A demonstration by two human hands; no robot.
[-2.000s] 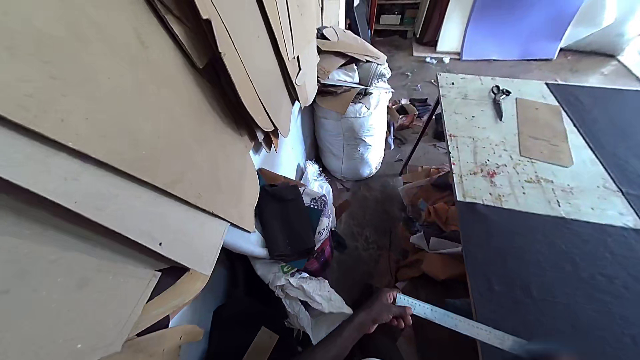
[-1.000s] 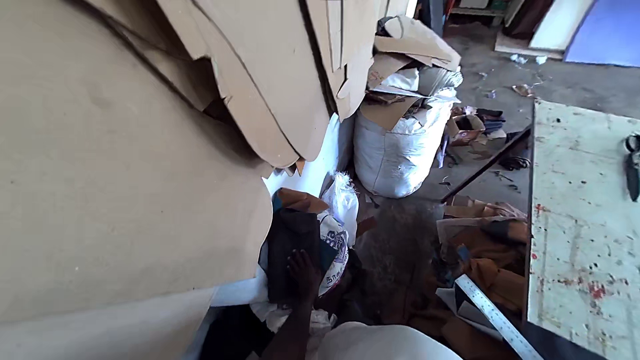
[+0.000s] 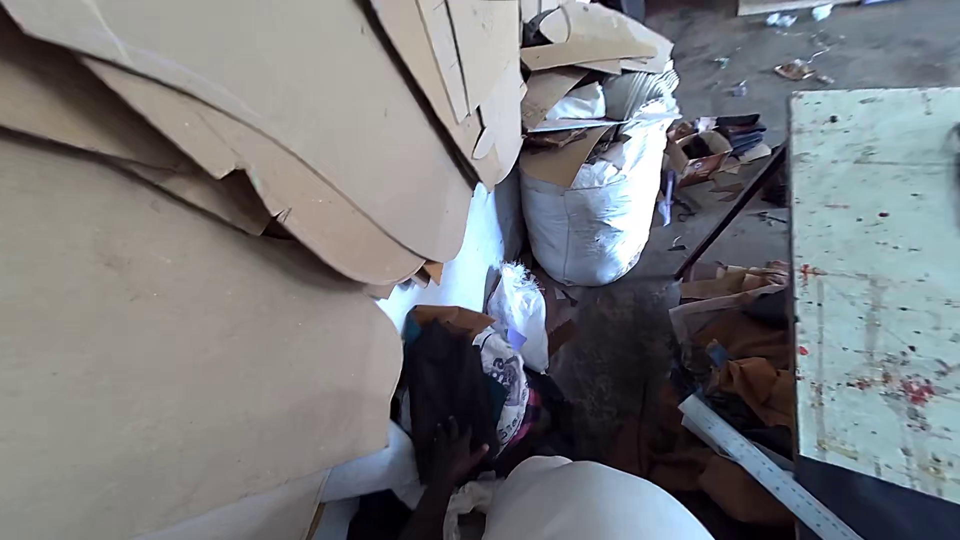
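My left hand (image 3: 454, 448) lies against a black cloth or sheet material (image 3: 446, 375) at lower centre, its fingers apart and its back towards me. The black material leans in a bundle with a brown piece (image 3: 454, 319) behind it and a printed white sack (image 3: 504, 375) to its right. At lower right a metal ruler (image 3: 765, 469) slants down out of the frame, past the edge of the table; what holds or supports its lower end is hidden. My right hand is out of view.
Large cardboard sheets (image 3: 202, 360) lean at left. Behind stands a stuffed white sack (image 3: 589, 225) topped with cardboard scraps. A paint-stained table (image 3: 870, 300) is at right, with brown material (image 3: 750, 382) heaped beside it. A white rounded surface (image 3: 592, 499), possibly clothing, fills the bottom centre.
Two seconds ago a hand held the ruler's end; one second ago my left hand was at the black material, and the ruler's end was free. The view has swung considerably.
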